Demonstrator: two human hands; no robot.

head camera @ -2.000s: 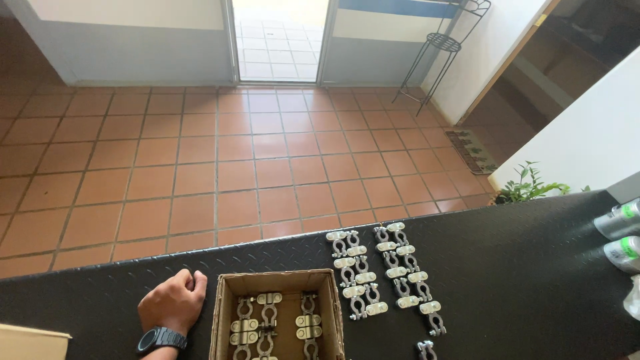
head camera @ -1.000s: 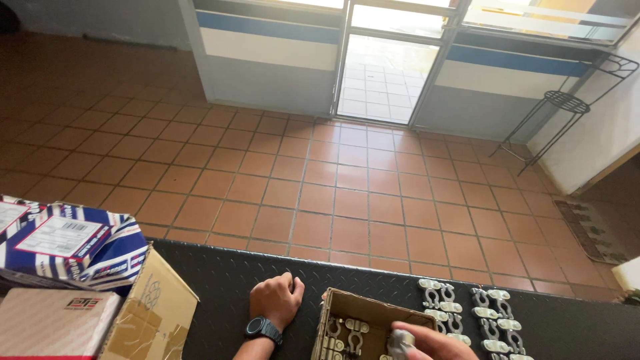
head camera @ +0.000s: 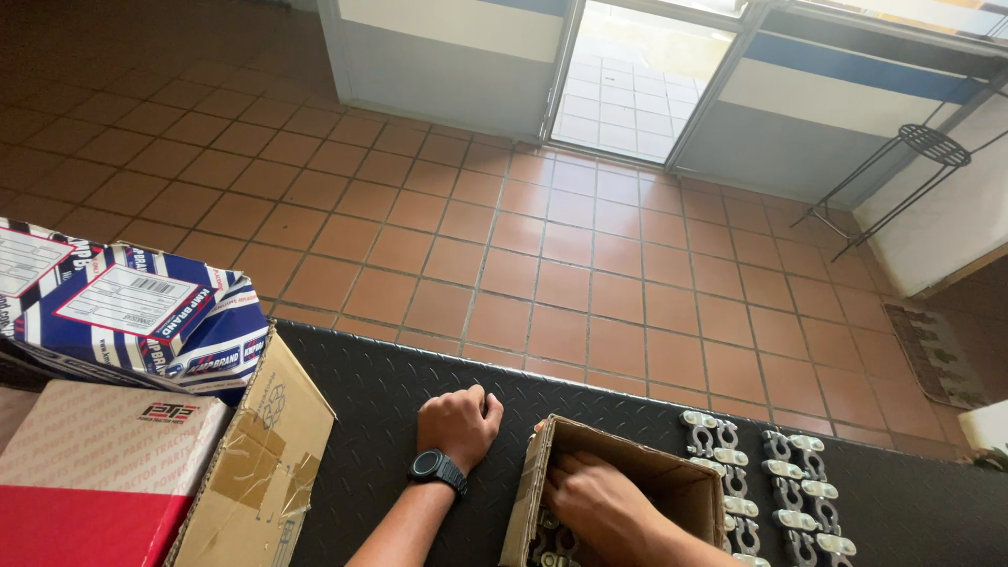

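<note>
My left hand (head camera: 458,428), a black watch (head camera: 438,469) on its wrist, rests loosely curled on the black diamond-patterned counter, left of an open cardboard box (head camera: 638,450). No object shows in it. Inside that box is my right hand (head camera: 591,492), its fingertips low against the left wall; whether they hold anything is hidden. Metal clamps, like battery terminal clamps (head camera: 556,559), lie in the box below this hand. More such clamps (head camera: 795,468) are laid out on the counter in columns to the right of the box.
At the left, a larger cardboard box (head camera: 264,465) holds a blue and white printed carton (head camera: 142,307) and a red and white carton (head camera: 102,457). Beyond the counter's far edge lies a tiled floor (head camera: 512,268), with a black metal stand (head camera: 933,146) by the wall.
My right hand, above the box's right part a second ago with a grey metal piece, is now down inside the box. My left hand stays on the counter. The view has swung left.
</note>
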